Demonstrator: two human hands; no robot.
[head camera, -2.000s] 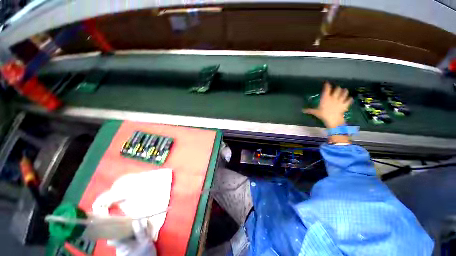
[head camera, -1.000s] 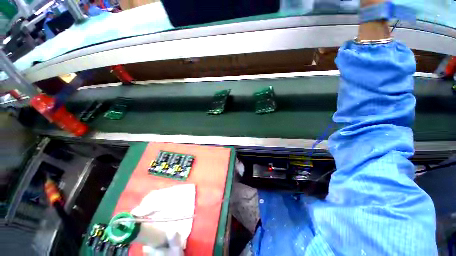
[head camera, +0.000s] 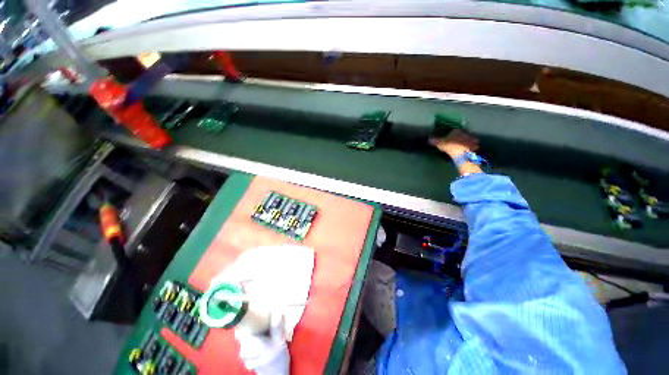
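Note:
My right hand, bare with a light-blue wrist band, reaches over the belt to a green circuit board. The hand is blurred, and I cannot tell if the fingers grip the board. My left hand, in a white glove, is around a whitish dispensing syringe above the mat. The syringe's green cap faces up and left. Its nozzle is hidden. A white cloth lies partly under this hand. A populated board lies component side up on the red mat.
More populated boards lie at the mat's lower left. The dark green belt carries another board, boards at the far left and populated ones at right. A red clamp stands over the belt's left. A metal rail edges the belt.
My right hand has come down from above the upper shelf to the board on the belt. The view has shifted, showing more of the boards at lower left. My left hand keeps the syringe.

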